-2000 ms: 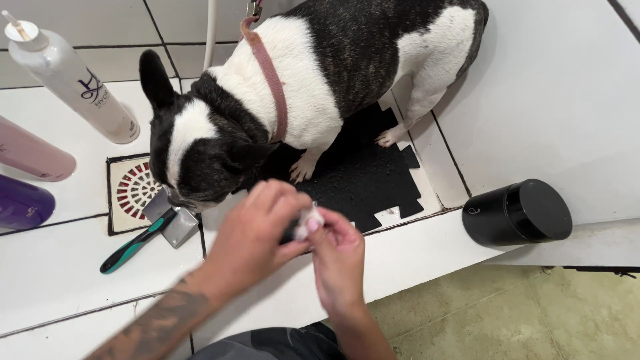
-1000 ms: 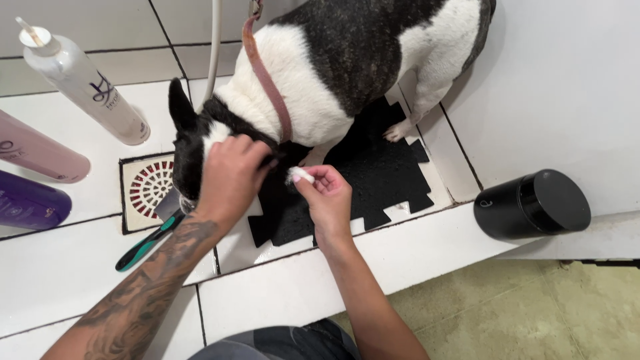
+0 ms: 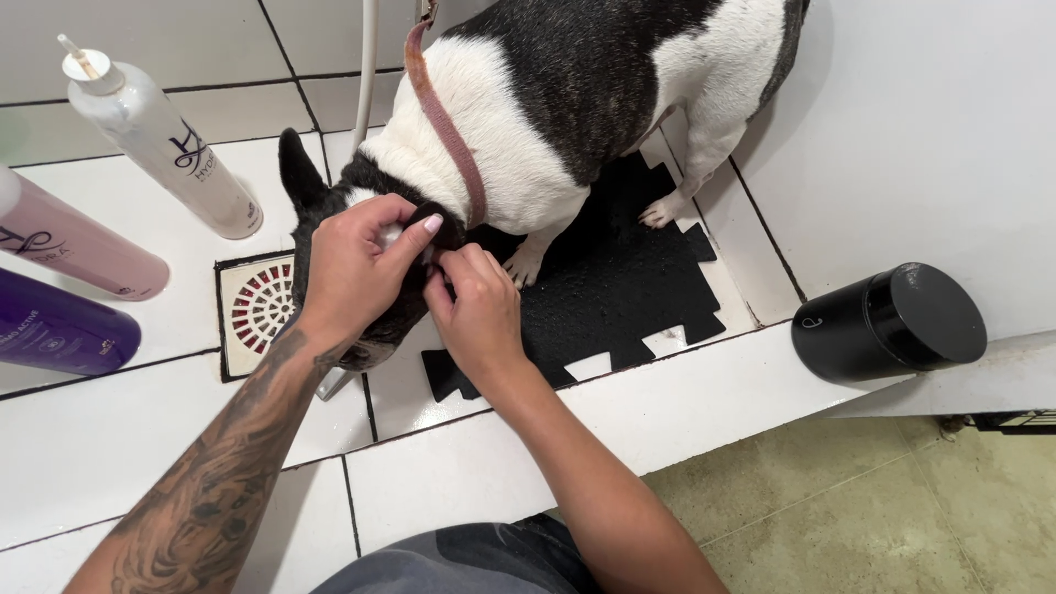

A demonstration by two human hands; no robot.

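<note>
A black-and-white dog (image 3: 511, 124) stands with its front paws on a black rubber mat (image 3: 610, 280), head lowered to the left. Round its neck runs a pink strap (image 3: 445, 115). My left hand (image 3: 363, 264) pinches the dog's near ear (image 3: 441, 224) between thumb and fingers, with a bit of pinkish-white ear showing. Close against that ear is my right hand (image 3: 477, 309), its fingertips at the ear's opening. A little white shows between the hands; whether it is the cotton seen before is hard to tell.
Three bottles, one whitish (image 3: 173, 140), one pink (image 3: 82, 235) and one purple (image 3: 62, 322), stand at the left. A round drain grate (image 3: 262, 305) lies beside the dog's head. A black lidded canister (image 3: 887, 322) rests on the tiled ledge (image 3: 660, 396) at the right. A pale hose (image 3: 365, 74) hangs behind.
My right hand has moved up to the dog's ear, where my left hand now holds the ear. One second ago white material showed in my right fingers, away from the ear.
</note>
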